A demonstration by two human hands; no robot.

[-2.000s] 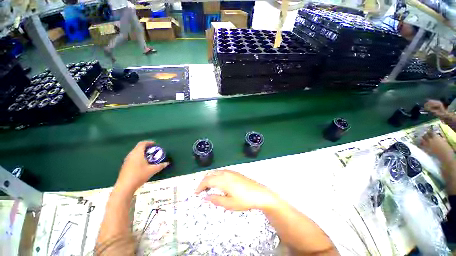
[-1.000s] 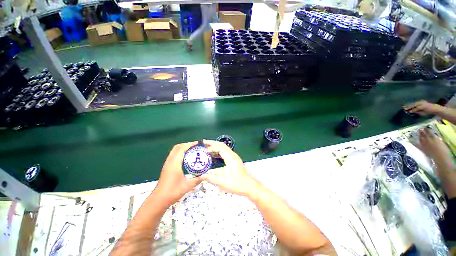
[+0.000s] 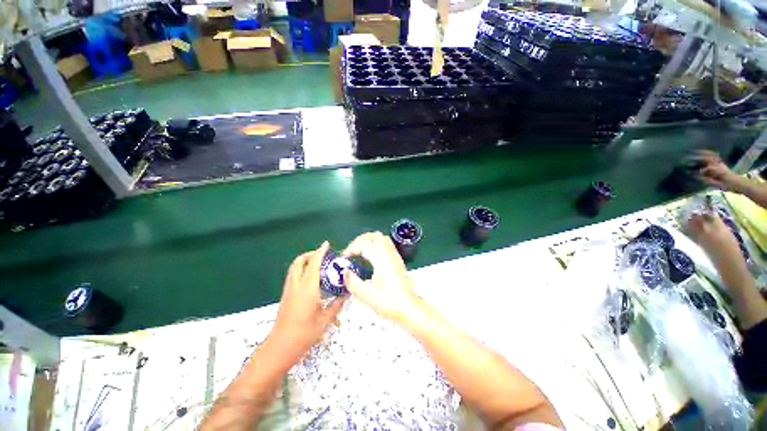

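Note:
My left hand (image 3: 304,295) holds a black cylindrical housing (image 3: 334,274) from its left side, at the near edge of the green belt. The housing's end with a white three-armed pattern faces me. My right hand (image 3: 383,274) is on the housing's right side, its thumb and fingers at the end face; whether it holds a disc or film is not clear. Small whitish liner scraps (image 3: 362,370) lie in a pile on the bench below my hands.
More housings stand on the green conveyor belt (image 3: 252,227): a white-patterned one (image 3: 80,301) at left, dark-ended ones (image 3: 407,234) at right. Black blister trays (image 3: 429,109) are stacked behind. At right, another person's hands (image 3: 713,231) work near a clear plastic bag (image 3: 664,311) with discs.
Over two seconds my right hand has joined my left on the housing, held nearer the middle. Since one second ago its end face is turned slightly, with my right fingers over it. Belt housings have shifted right.

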